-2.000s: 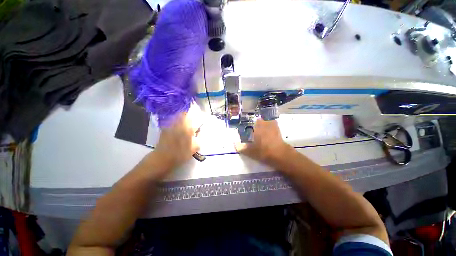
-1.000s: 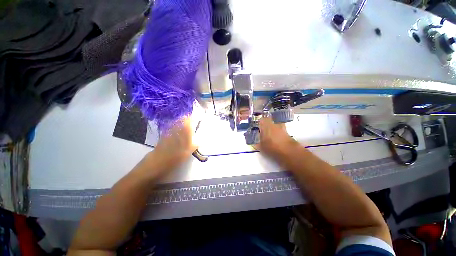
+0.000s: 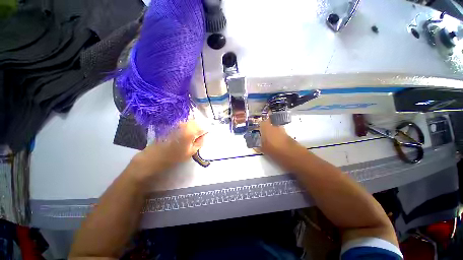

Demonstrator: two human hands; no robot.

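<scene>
The white sewing machine (image 3: 335, 96) with a blue stripe stands in front of me, its needle area brightly lit. My left hand (image 3: 183, 139) lies left of the needle, partly behind the purple tassel (image 3: 165, 61); its fingertips are in glare, so its grip cannot be told. My right hand (image 3: 271, 134) is just right of the needle, its fingers partly hidden by the machine's front parts and the small grey metal block (image 3: 252, 138). A dark panel (image 3: 130, 133) shows left of my left hand. A small dark curved tool (image 3: 201, 158) lies beside my left hand. Any pale cloth is washed out.
Scissors (image 3: 407, 142) lie at the right, beside a dark-red handle (image 3: 360, 125). A wavy pile of dark panels (image 3: 45, 66) is at the upper left. A measuring tape (image 3: 218, 197) runs along the grey table edge. Red items show at both lower corners.
The camera view has shifted slightly. My left hand has turned and its fingers look more bent. My right hand has drawn back from the needle since the earliest frame. Less of the dark panel shows.
</scene>
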